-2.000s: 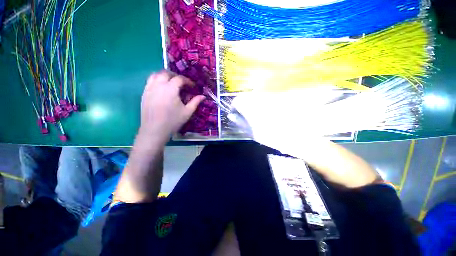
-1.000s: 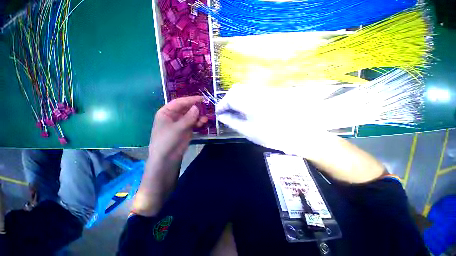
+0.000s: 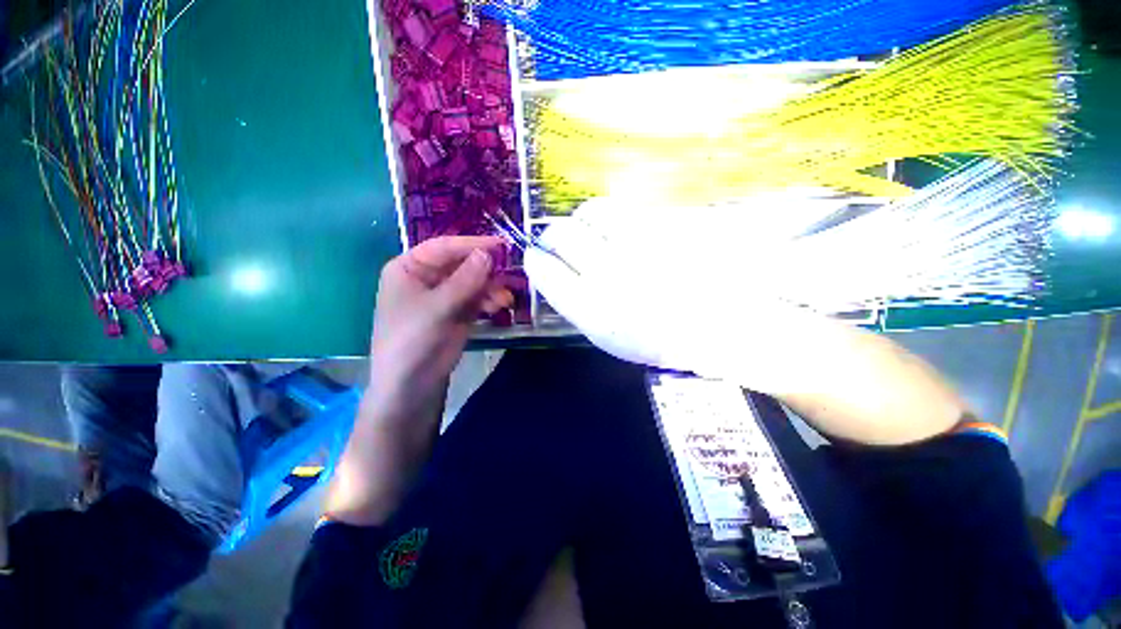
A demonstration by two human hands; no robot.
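My bare left hand [image 3: 433,295] pinches a small magenta connector housing [image 3: 497,256] between thumb and fingertips, over the near end of the housing compartment. My gloved right hand [image 3: 615,277] is washed out by glare; thin white wires [image 3: 514,230] stick out of its fingers towards the housing. Whether a wire tip is inside the housing cannot be told. Loose magenta housings [image 3: 449,111] fill the narrow compartment of the divided tray [image 3: 391,135]. White wires [image 3: 947,246] lie in the nearest wide compartment, partly hidden by my right hand and glare.
Yellow wires [image 3: 947,105] and blue wires [image 3: 738,31] lie in the farther compartments. Finished harnesses [image 3: 141,277] lie at the left on the green bench [image 3: 283,184]. Below the bench edge are a seated person's legs [image 3: 203,430] and a blue stool [image 3: 289,455]. A badge [image 3: 731,479] hangs at my front.
My left hand has come back from among the loose housings, towards me, and now pinches a housing beside my right fingertips. The wires in my right hand have shifted slightly left.
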